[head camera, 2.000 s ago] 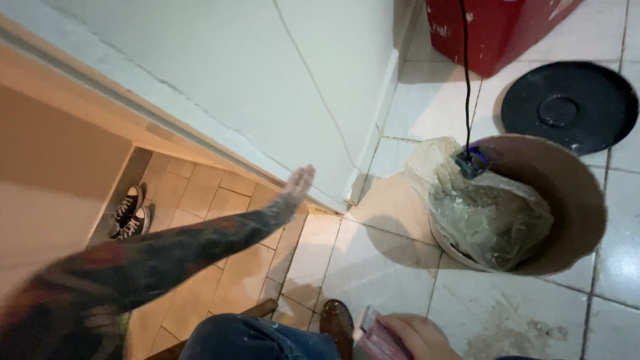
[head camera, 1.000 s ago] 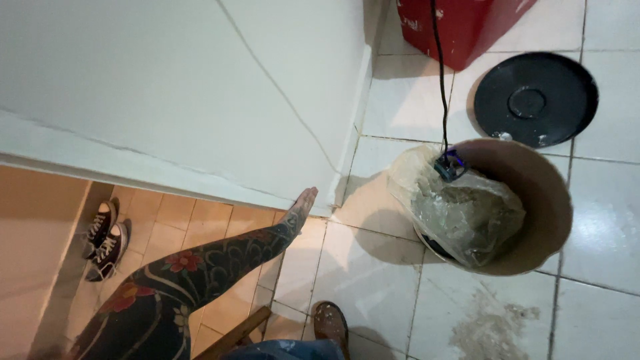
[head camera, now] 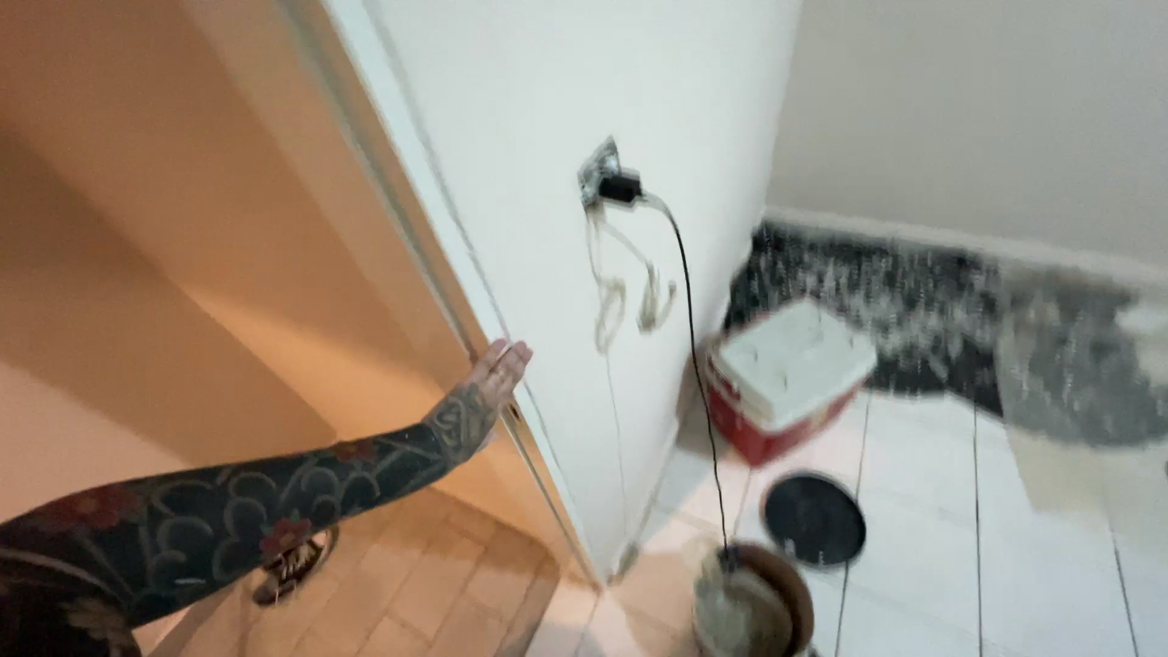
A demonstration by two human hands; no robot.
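My left hand (head camera: pixel 500 372), at the end of a tattooed arm, lies against the edge of the white wall (head camera: pixel 547 228) beside the doorway, fingers extended, holding nothing. Up and to the right of it, a black plug (head camera: pixel 620 188) sits in an uncovered wall outlet (head camera: pixel 598 169) with loose pale wires (head camera: pixel 611 306) hanging below. A black cord (head camera: pixel 698 365) runs from the plug down to a round bin (head camera: pixel 794 584) that holds a plastic bag (head camera: pixel 741 611). My right hand is out of view.
A red cooler with a white lid (head camera: pixel 794 365) stands by the wall's far end. A round black lid (head camera: pixel 814 518) lies on the white floor tiles (head camera: pixel 922 547). Dark sheeting or a dark surface with white specks (head camera: pixel 876 301) runs along the back wall. Sneakers (head camera: pixel 292 570) are in the doorway.
The view has swung upward, bringing in the outlet, the wires and the whole cooler. My left hand remains at the wall's edge. A hand seen low in the earliest frame is out of view.
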